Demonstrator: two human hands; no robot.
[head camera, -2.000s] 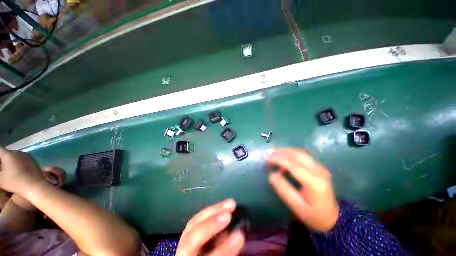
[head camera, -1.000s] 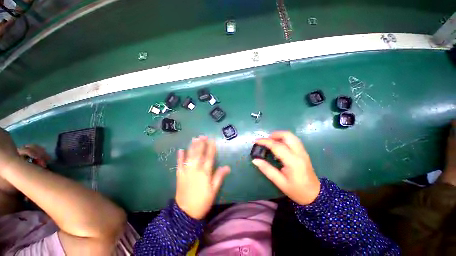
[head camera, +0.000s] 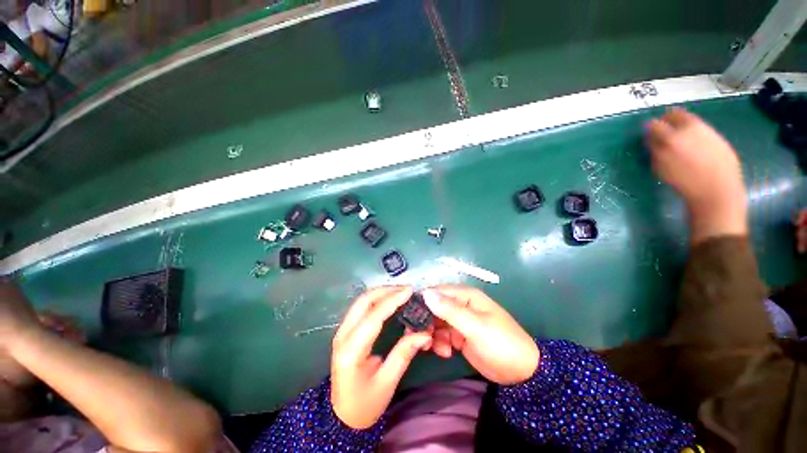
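A small black housing (head camera: 415, 312) is held at the middle of the near side of the bench, between the fingertips of both hands. My left hand (head camera: 373, 349) grips it from the left. My right hand (head camera: 471, 334) grips it from the right. Fingers hide part of the housing. A black housing with a pale rim (head camera: 394, 263) lies just beyond the hands. A white narrow flat piece (head camera: 473, 270) lies beyond my right hand. A small pale insert (head camera: 436, 234) lies further up.
Several black housings (head camera: 372, 234), some with white parts, lie left of centre; three more (head camera: 575, 203) lie right. A black tray (head camera: 142, 302) is at left. A white rail (head camera: 354, 171) borders the conveyor (head camera: 292, 106). Neighbours' arms (head camera: 106, 372) reach in from the left and right (head camera: 703, 168).
My right hand has moved left with the black housing, and my left hand has closed on it too. The white flat piece now shows on the bench. A neighbour's arm has reached in at right.
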